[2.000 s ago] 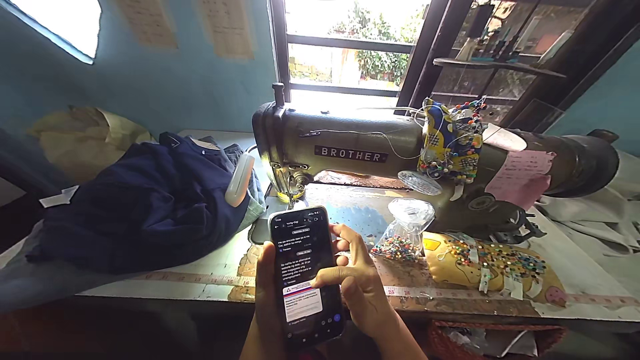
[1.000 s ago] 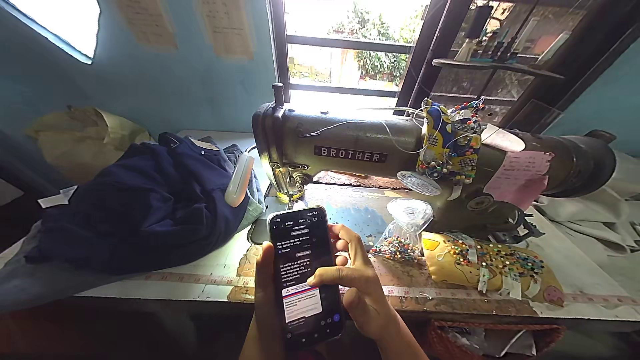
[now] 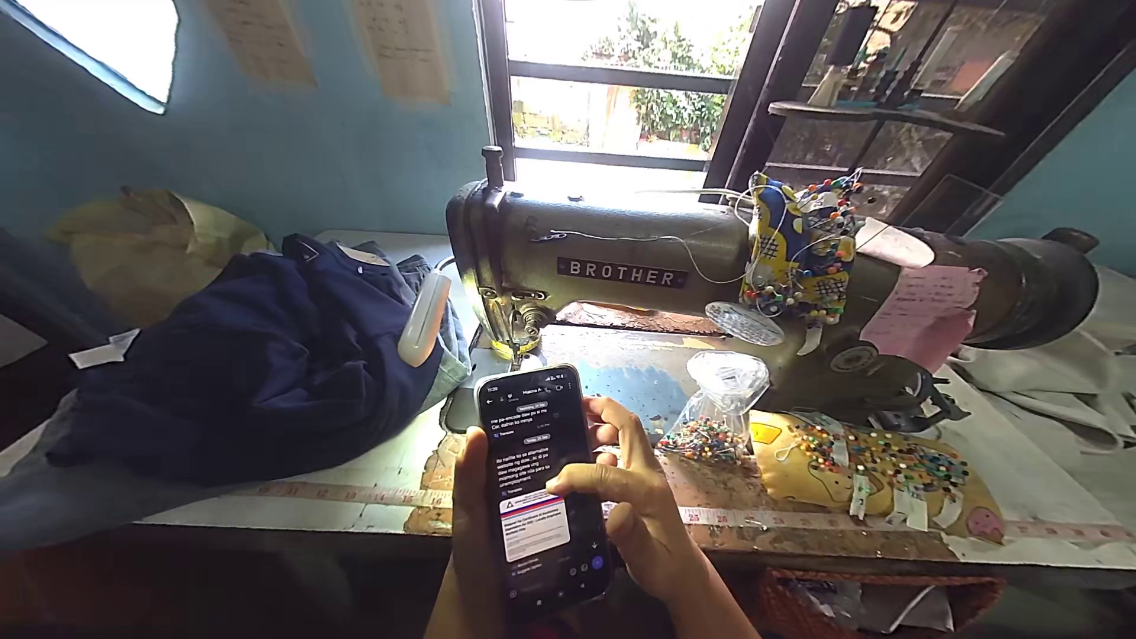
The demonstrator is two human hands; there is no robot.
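A smartphone (image 3: 543,497) with a lit chat screen is held upright at the front edge of the sewing table. My left hand (image 3: 470,524) grips its left side. My right hand (image 3: 635,497) supports the right edge, with the thumb over the middle of the screen. Behind the phone stands a dark Brother sewing machine (image 3: 621,240), its needle area lit by a lamp. Right of my right hand are a clear plastic bag of ball-head pins (image 3: 706,435) and a yellow pincushion (image 3: 808,475) full of pins.
Dark blue garments (image 3: 266,355) are heaped at the left, beside a white lamp (image 3: 425,319). A measuring tape (image 3: 754,517) runs along the table's front edge. A blue and yellow pincushion (image 3: 777,235) hangs on the machine. Below the table at right is a red basket (image 3: 967,603).
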